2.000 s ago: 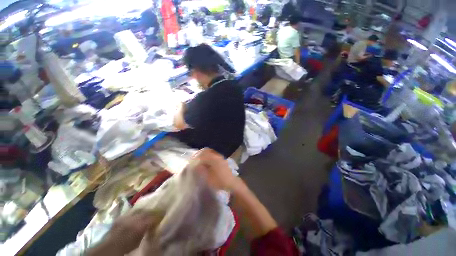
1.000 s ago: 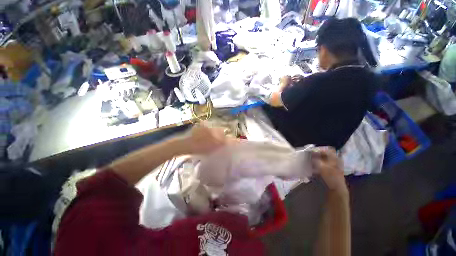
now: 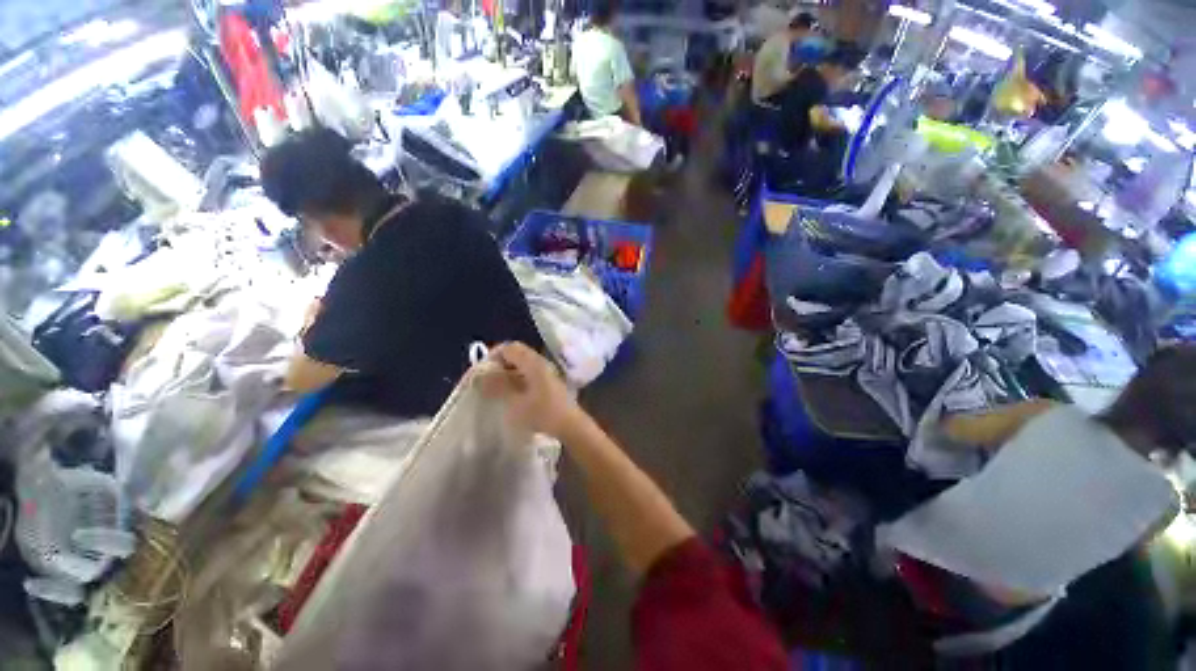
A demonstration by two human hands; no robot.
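A limp cream garment piece point(image 3: 446, 551) hangs in front of me, stretched from the centre down to the bottom edge. My right hand point(image 3: 525, 387) pinches its upper corner, where a small white loop sticks out. The lower end of the piece is cut off by the picture's edge. My left hand is not in view. A red crate point(image 3: 577, 610) shows partly behind the cloth, its rim on both sides of it. Cream cloth point(image 3: 243, 564) lies heaped to the left of the piece.
A coworker in black point(image 3: 426, 308) sits just ahead, beside white cloth. A blue crate point(image 3: 577, 249) stands behind them. At right, crates hold grey and striped garments point(image 3: 944, 341). Another person point(image 3: 1115, 590) with pale cloth is at the lower right. A fan point(image 3: 72, 524) is at far left.
The view has swung right. The cloth, held by both hands and stretched sideways a second ago, now hangs down from my right hand. My left hand has left the picture.
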